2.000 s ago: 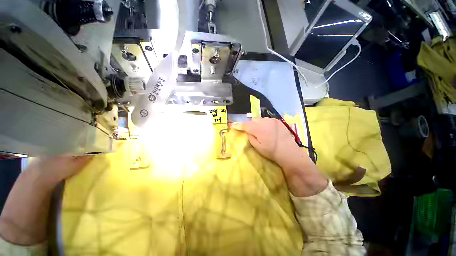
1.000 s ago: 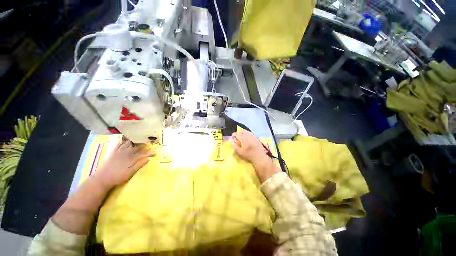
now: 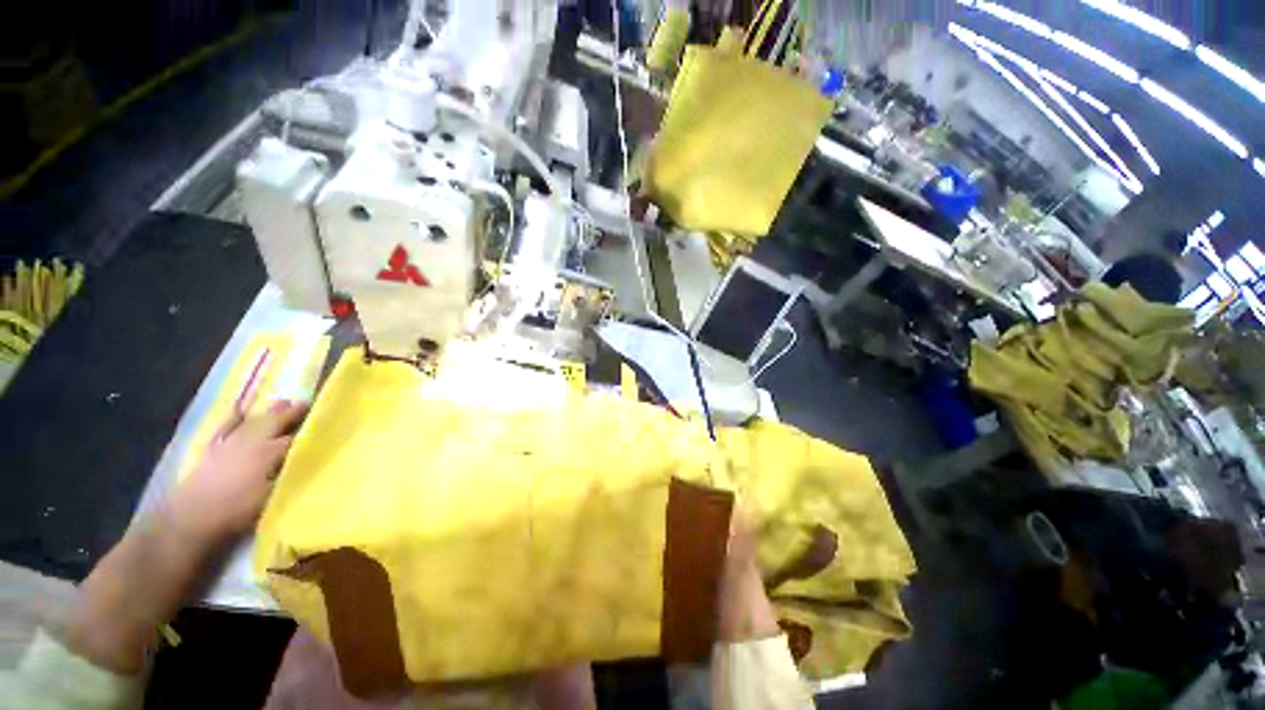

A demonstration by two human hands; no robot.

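Observation:
The yellow tote bag body (image 3: 513, 513) spreads in front of me, with its far edge at the brightly lit clamp area under the white sewing machine head (image 3: 402, 250). Dark brown corner patches (image 3: 696, 562) show at its near left and right corners. My left hand (image 3: 247, 465) lies over the pale template plate (image 3: 194, 479), fingertips beside the bag's left edge, fingers slightly apart. My right hand (image 3: 745, 576) is at the bag's right edge by the brown patch; its fingers are mostly hidden. Glare hides the needle and clamp.
Folded yellow bags (image 3: 819, 513) lie right of the machine. A grey-framed control panel (image 3: 749, 305) stands behind them. A yellow bag (image 3: 735, 132) hangs behind the machine. Yellow strips (image 3: 35, 305) lie far left. More yellow fabric (image 3: 1082, 361) is heaped at right.
The view has tilted up. My right hand has moved from beside the clamp down to the bag's near right side. My left hand has come off the bag's top. The brown patches now show.

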